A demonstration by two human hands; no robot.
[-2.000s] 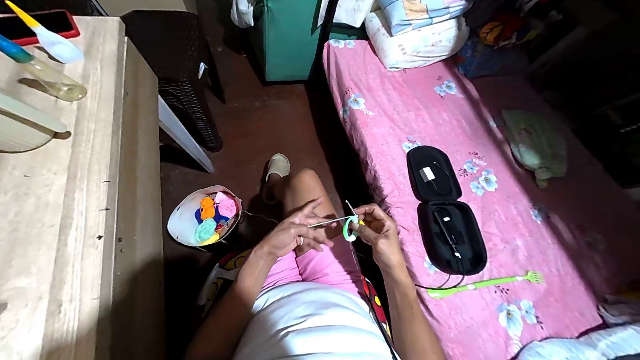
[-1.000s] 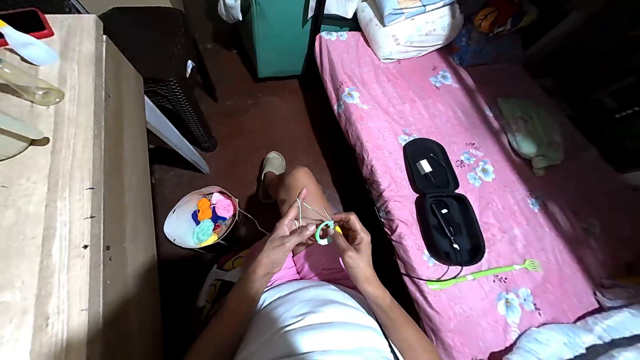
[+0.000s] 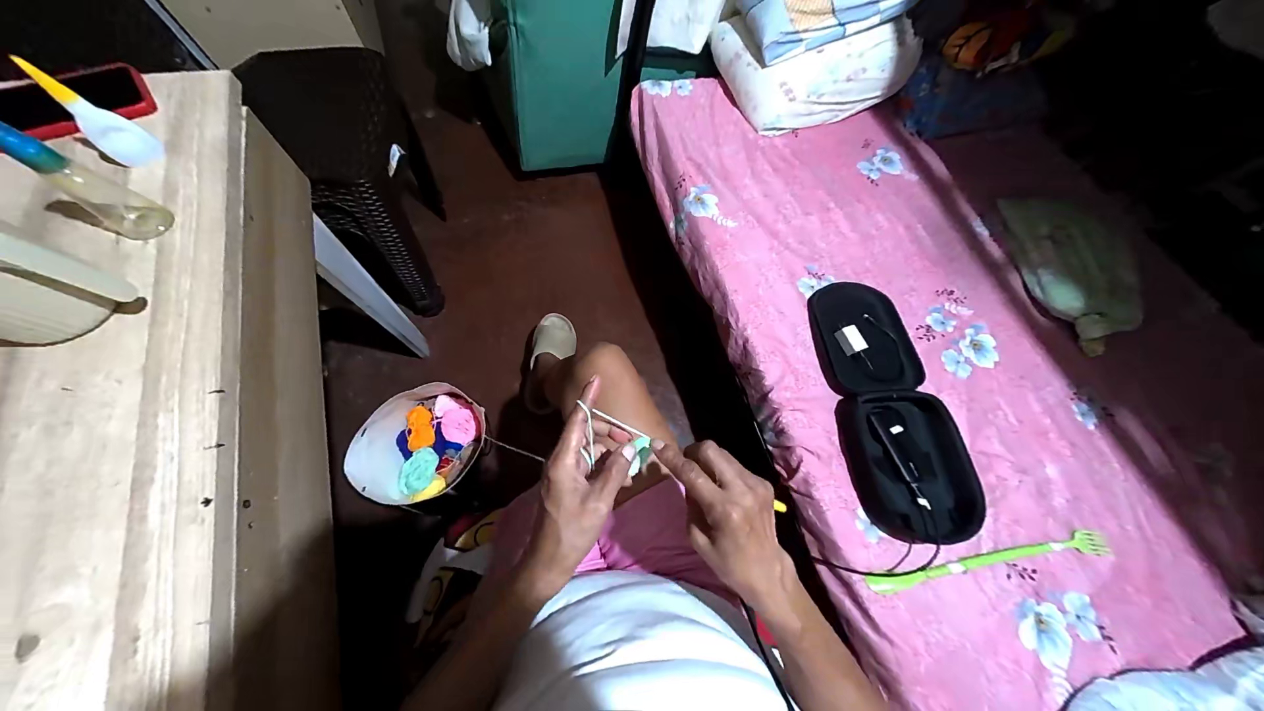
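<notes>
Light yarn (image 3: 620, 423) loops around the raised index finger of my left hand (image 3: 578, 484), whose thumb and fingers pinch a small pale green and white crocheted piece (image 3: 640, 454). My right hand (image 3: 726, 509) is close against the right side of that piece, gripping a thin tool, probably a crochet hook, with a yellow end (image 3: 779, 507) showing past the palm; its tip is hidden. A strand runs left from my hands to a white bucket (image 3: 370, 459) on the floor, which holds orange, pink, blue, mint and yellow yarn balls (image 3: 420, 471).
At the left stands a wooden table (image 3: 109, 474) with a phone, a spoon and a glass tube-like item. To the right, a bed with a pink floral sheet (image 3: 770, 227) bears an opened black case (image 3: 913, 469), a cable and a green back scratcher (image 3: 987, 561). A dark plastic stool (image 3: 326, 148) stands ahead.
The small round piece, seen as an open ring between my hands earlier, is now mostly covered by my fingers. My right hand has turned, with its back upward. Yarn still loops my left index finger.
</notes>
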